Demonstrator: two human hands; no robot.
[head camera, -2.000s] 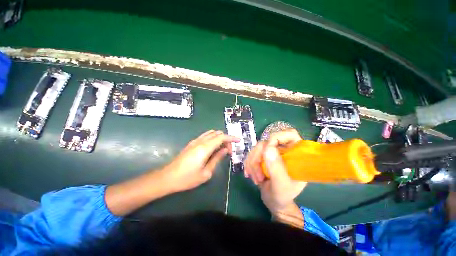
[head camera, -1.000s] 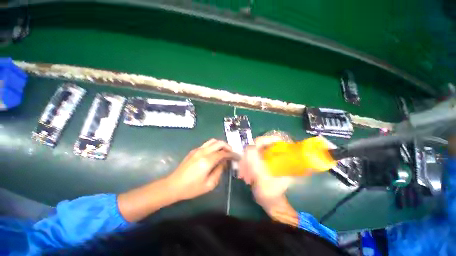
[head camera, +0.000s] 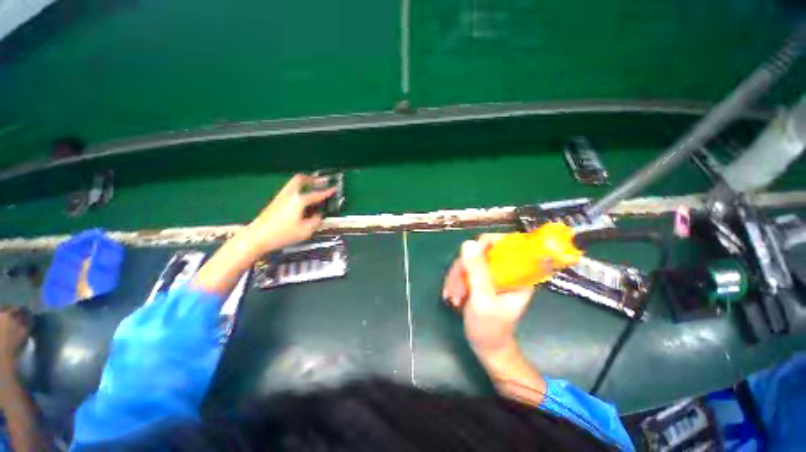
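Observation:
My right hand (head camera: 489, 296) is closed round the orange-yellow electric screwdriver (head camera: 533, 256) above the bench, right of the centre line. The screwdriver's tip is hidden. My left hand (head camera: 296, 212) reaches over the chipped edge strip onto the belt, with its fingers on a dark phone unit (head camera: 333, 192); whether they grip it is hard to tell. A phone unit (head camera: 305, 263) lies flat on the bench just below my left hand. More phone units (head camera: 231, 305) lie partly under my left forearm.
A blue bin (head camera: 84, 269) stands at the left, near another person's hand (head camera: 12, 334). Stacked phone units (head camera: 561, 216) lie by the edge strip (head camera: 442, 218), and another unit (head camera: 603, 284) lies right of the screwdriver. Phones (head camera: 586, 161) lie on the belt. A metal spring hangs above right.
My left hand has left the phone at the centre and moved forward and left onto the belt. That phone is gone from its place. The view has shifted; the screwdriver is still in my right hand.

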